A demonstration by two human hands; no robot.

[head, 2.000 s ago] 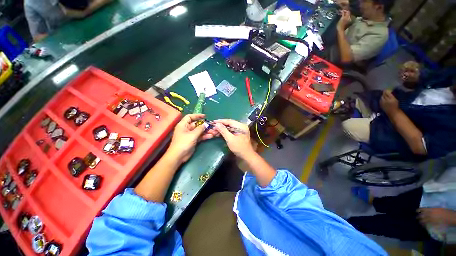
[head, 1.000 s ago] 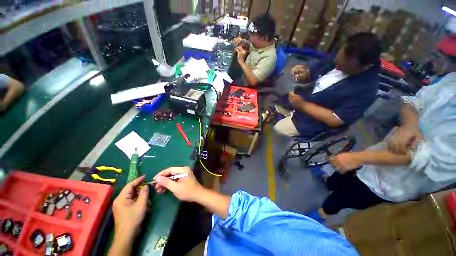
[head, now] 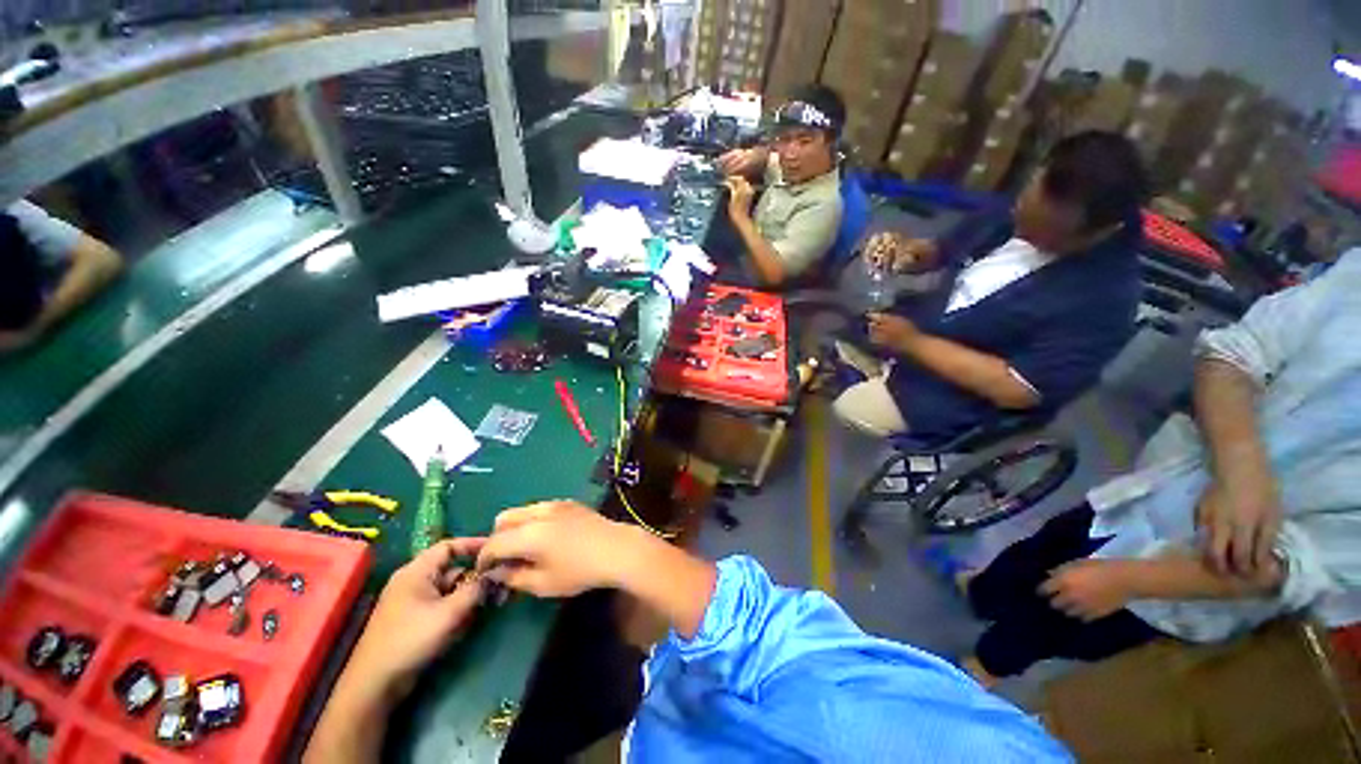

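My left hand (head: 415, 612) and my right hand (head: 555, 549) meet over the bench's front edge. Between their fingertips is a small dark part (head: 490, 587), mostly hidden by the fingers. My left fingers are closed around it. My right fingers touch it from above; whether they hold a tool is hidden. A green-handled tool (head: 432, 500) stands just behind my left hand. The red parts tray (head: 336, 555) lies at the left, with small metal parts (head: 221, 585) and dark housings (head: 217, 702) in its cells.
Yellow-handled pliers (head: 355, 515), a white paper (head: 429, 433), a small plastic bag (head: 508, 426) and a red stick (head: 575, 412) lie on the bench. A black box (head: 585, 320) stands farther back. A second red tray (head: 734, 346) and several seated people (head: 985, 299) are at the right.
The view has swung up and right since the first frame. The thin light-coloured tool seen in my right hand one second ago no longer shows; that hand has turned over the part.
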